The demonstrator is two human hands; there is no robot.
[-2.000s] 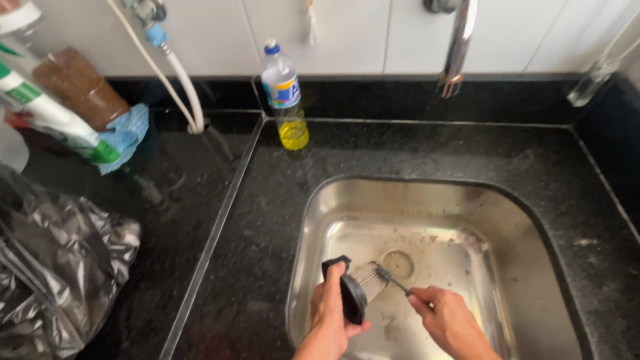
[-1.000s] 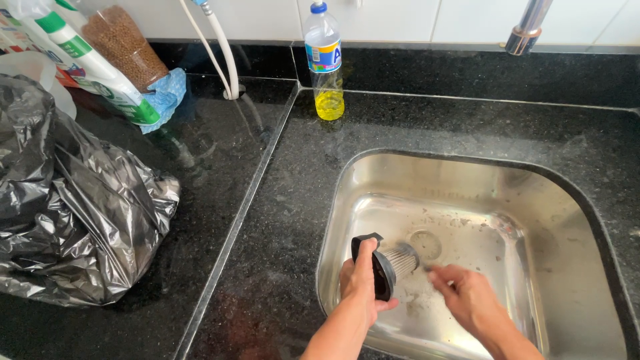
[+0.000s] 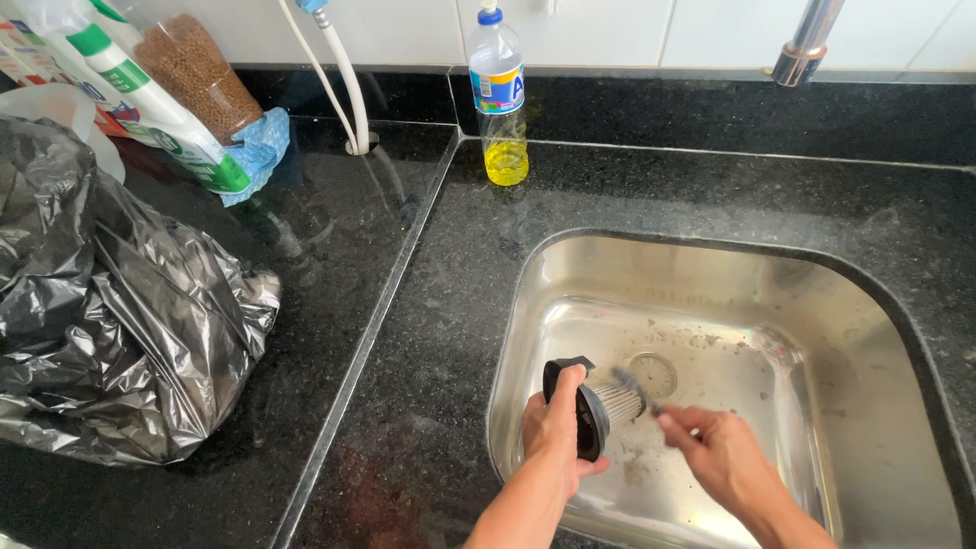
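Over the left part of a stainless steel sink (image 3: 686,297), my left hand (image 3: 560,431) grips a pleated filter (image 3: 619,402) by its black plastic frame, the pleats pointing right. My right hand (image 3: 717,450) is just right of the filter, fingers closed on a small dark brush (image 3: 629,381); its head is blurred and lies at the pleats' upper edge. Most of the brush handle is hidden or blurred. Grey dirt clumps lie on the sink floor around the drain (image 3: 652,374).
A bottle of yellow liquid (image 3: 505,99) stands behind the sink, near the tap (image 3: 801,57). On the left of the black countertop (image 3: 404,381) are a black plastic bag (image 3: 145,320), a white-and-green bottle (image 3: 152,114), a bag of brown pellets (image 3: 200,76), a blue cloth (image 3: 263,152) and a white hose (image 3: 347,84).
The view has shifted left and down. My left hand still holds the filter. The brush, seen clearly against the pleats two seconds ago, is now blurred at their upper edge.
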